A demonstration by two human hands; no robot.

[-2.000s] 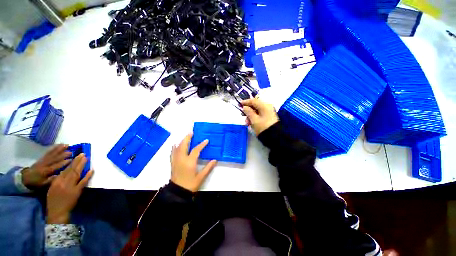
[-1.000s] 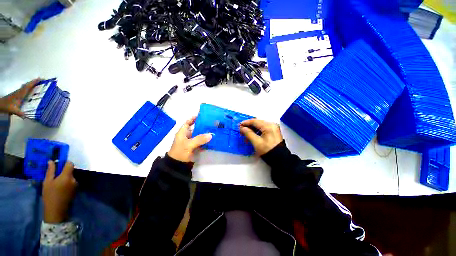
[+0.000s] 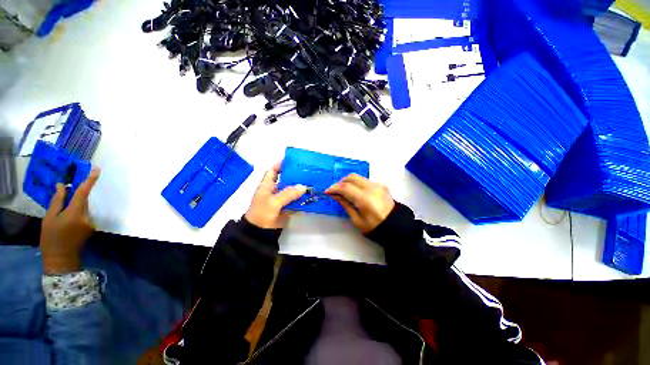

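A blue insert tray (image 3: 313, 165) is in front of me, just above the table's near edge. My left hand (image 3: 269, 201) grips its left side, with the thumb on the tray's face. My right hand (image 3: 363, 202) pinches a black charging cable (image 3: 313, 199) over the lower part of the tray. A connector end lies by my left thumb. The rest of the cable is hidden under my right hand. I cannot tell whether the connector is seated in a slot.
A loaded tray (image 3: 207, 182) lies to the left. A black cable pile (image 3: 285, 53) is at the far side. Stacked empty trays (image 3: 502, 142) and printed cards (image 3: 442, 68) are on the right. A neighbouring person's hand (image 3: 68, 228) holds another tray (image 3: 53, 175) at far left.
My right hand has left the cable pile and brought a cable onto the tray. My left hand now grips the tray's left side. The neighbour's tray has been raised beside the boxes.
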